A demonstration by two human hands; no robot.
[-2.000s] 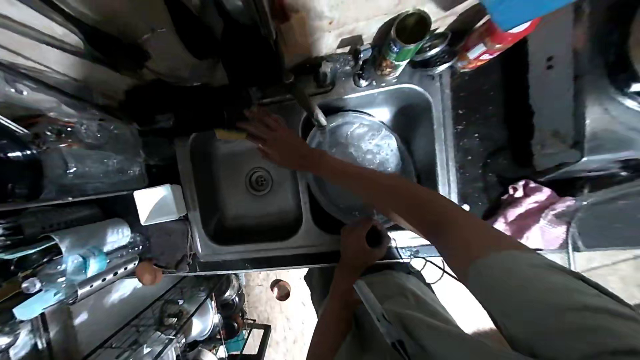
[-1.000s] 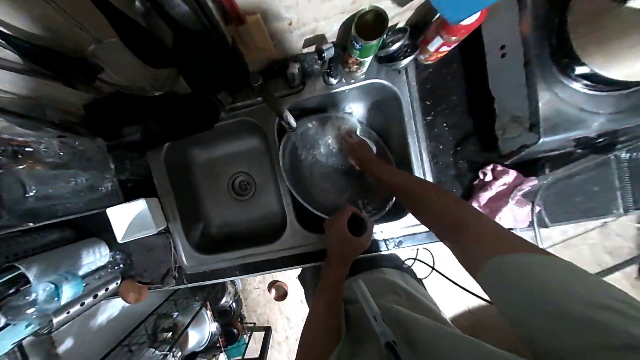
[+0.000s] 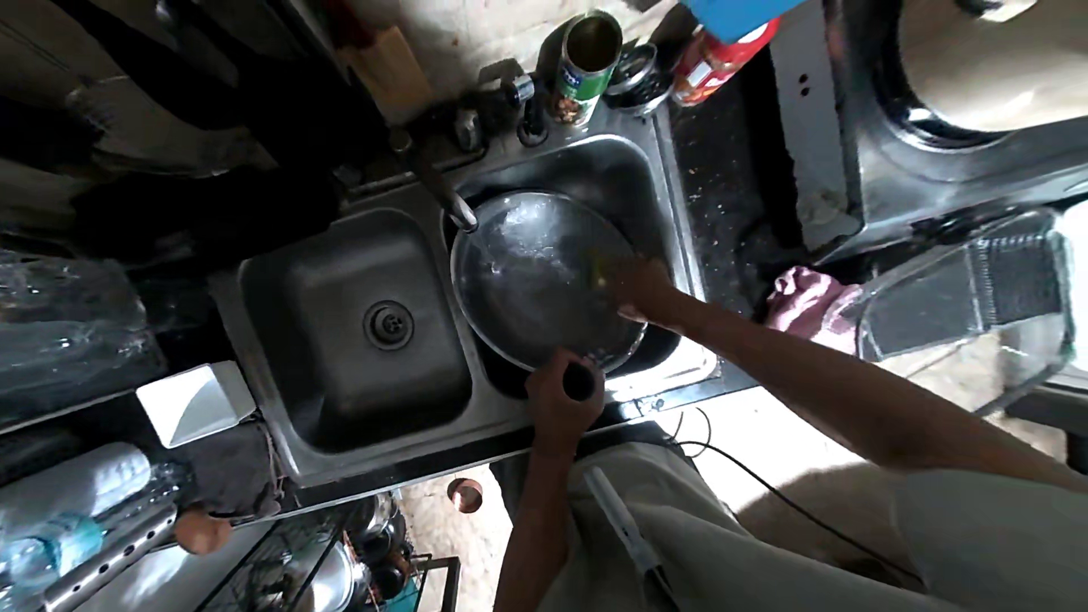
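A large round metal pan [image 3: 535, 280] lies in the right basin of a double steel sink, wet inside. My left hand [image 3: 565, 395] is closed around its dark handle at the near rim. My right hand [image 3: 642, 291] is over the pan's right side, its fingers on a small yellowish thing, likely a sponge [image 3: 602, 270], mostly hidden. The faucet [image 3: 459, 211] reaches over the pan's upper left edge, and a thin stream of water seems to fall from it into the pan.
The left basin [image 3: 340, 340] has a drain. Behind the sink stand an open green can [image 3: 586, 68], small lidded jars [image 3: 637, 81] and a red packet [image 3: 722, 64]. A pink cloth [image 3: 812, 306] and a stove [image 3: 875, 187] are at the right; a white container [image 3: 195, 404] is at the left.
My right hand has moved from near the faucet into the pan, then to its right side. My left hand has stayed at the handle. The view has shifted somewhat.
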